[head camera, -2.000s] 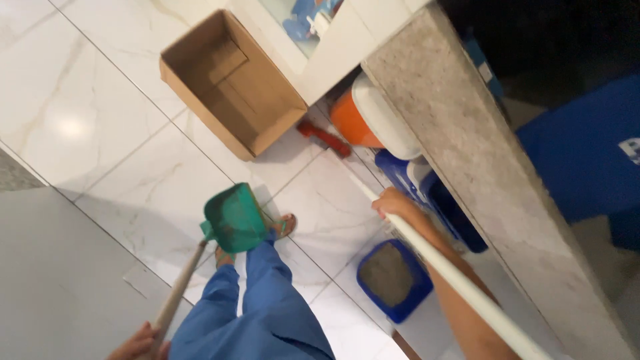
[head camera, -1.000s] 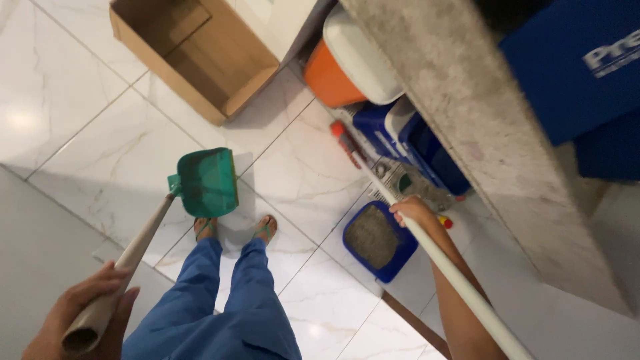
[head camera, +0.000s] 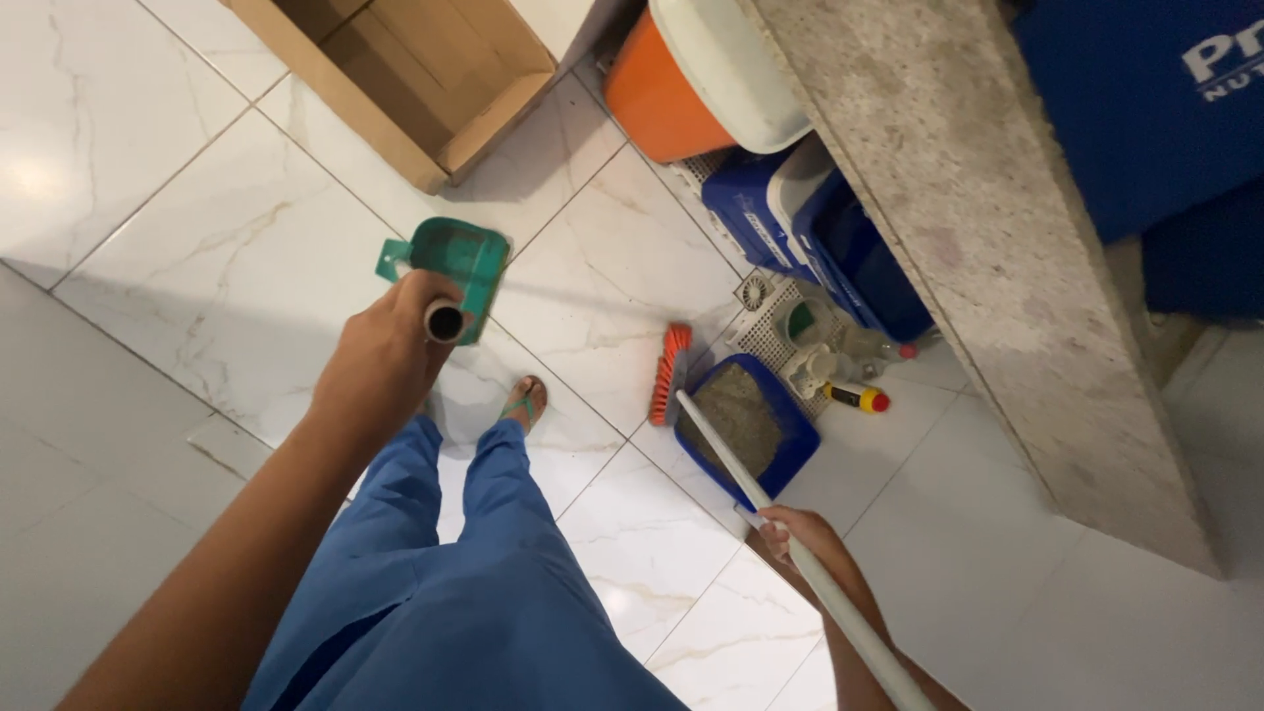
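My left hand (head camera: 395, 336) is closed around the top of the dustpan's long handle, whose hollow end faces the camera. Below it on the tiled floor rests the green plastic dustpan (head camera: 469, 259), partly hidden by that hand. My right hand (head camera: 795, 538) grips the pale pole (head camera: 839, 602) of a broom. At the pole's far end, the broom head with red-orange bristles (head camera: 671, 375) touches or nearly touches the floor, just left of a blue litter tray (head camera: 796, 446) filled with grey-brown granules.
An open cardboard box (head camera: 395, 128) lies beyond the dustpan. Right of it stand an orange bin (head camera: 657, 94) with a white lid and blue containers (head camera: 755, 202). Bottles, one with a yellow and red top (head camera: 874, 399), lie by a floor drain (head camera: 753, 290). A stone slab edge (head camera: 948, 197) rises at right.
My left hand has come up and inward with the dustpan handle, which now stands more upright. The broom head has moved from near the blue containers to beside the litter tray.
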